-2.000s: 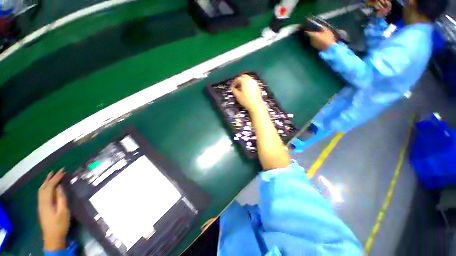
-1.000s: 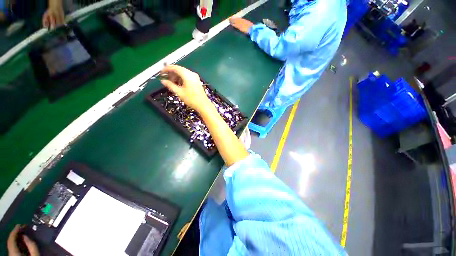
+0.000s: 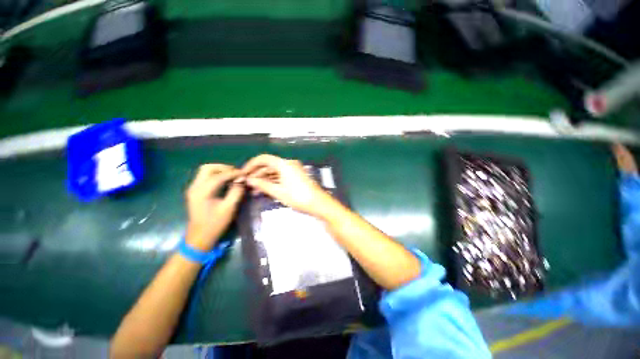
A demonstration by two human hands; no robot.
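Note:
The tablet unit [image 3: 305, 252], with its large white panel, lies on its black carrier tray [image 3: 298, 319] in front of me. My left hand [image 3: 210, 203] and my right hand [image 3: 284, 184] meet at the unit's top left end, fingertips pinched together. A tiny dark piece seems to sit between the fingertips, but blur hides its shape and which hand holds it. My right hand covers much of the unit's top end. A blue wrist strap [image 3: 195, 254] with a thin cord is on my left wrist.
A blue parts bin [image 3: 105, 160] with a white patch stands at left. A black parts tray [image 3: 495, 228] heaped with glittering pieces lies at right. A white rail [image 3: 337, 126] borders the green conveyor [image 3: 245, 91], which carries several units. Another person's sleeve [image 3: 630, 217] shows at the right edge.
The view has swung left. My right hand has left the parts tray and come to the unit's top end. My left hand has moved from beside the unit to meet it.

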